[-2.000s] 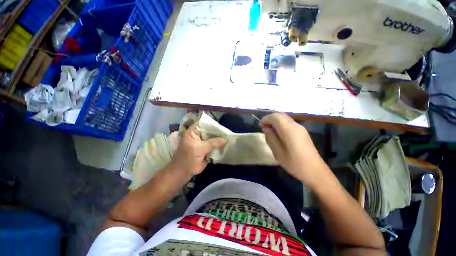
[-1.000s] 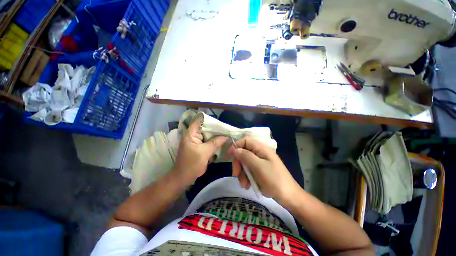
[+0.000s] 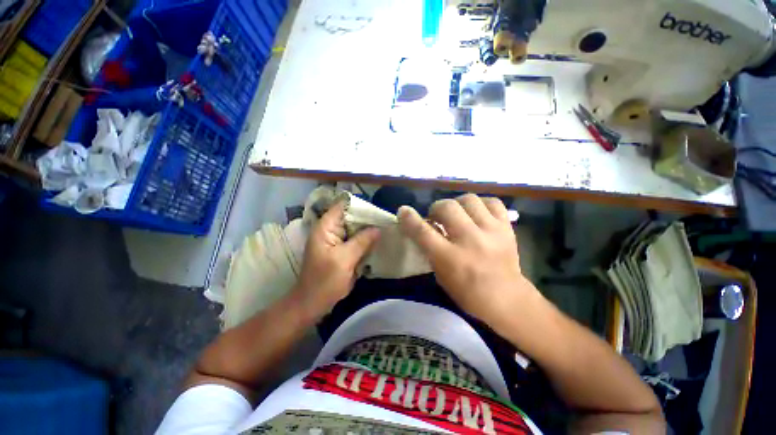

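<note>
A pale khaki cloth piece is stretched between both hands over the dark lap, just below the table edge. My left hand grips its left end, thumb on top, with the edge raised in a pale fold. My right hand pinches the folded upper edge near the middle with thumb and fingertips. A pale tip shows beyond the right knuckles; it looks like the end of the thin stick, the rest hidden by the hand. A heap of cream-khaki pieces lies beside my left forearm.
The white sewing table carries a cream machine, red-handled snips and a metal tin. A blue crate with whitish cloth is at left. At right, a khaki stack sits at an orange-brown-rimmed tray.
The right hand came in from the right to the cloth, then turned over to pinch its upper edge. The stick, earlier pointing down below the palm, now shows only a tip at right.
</note>
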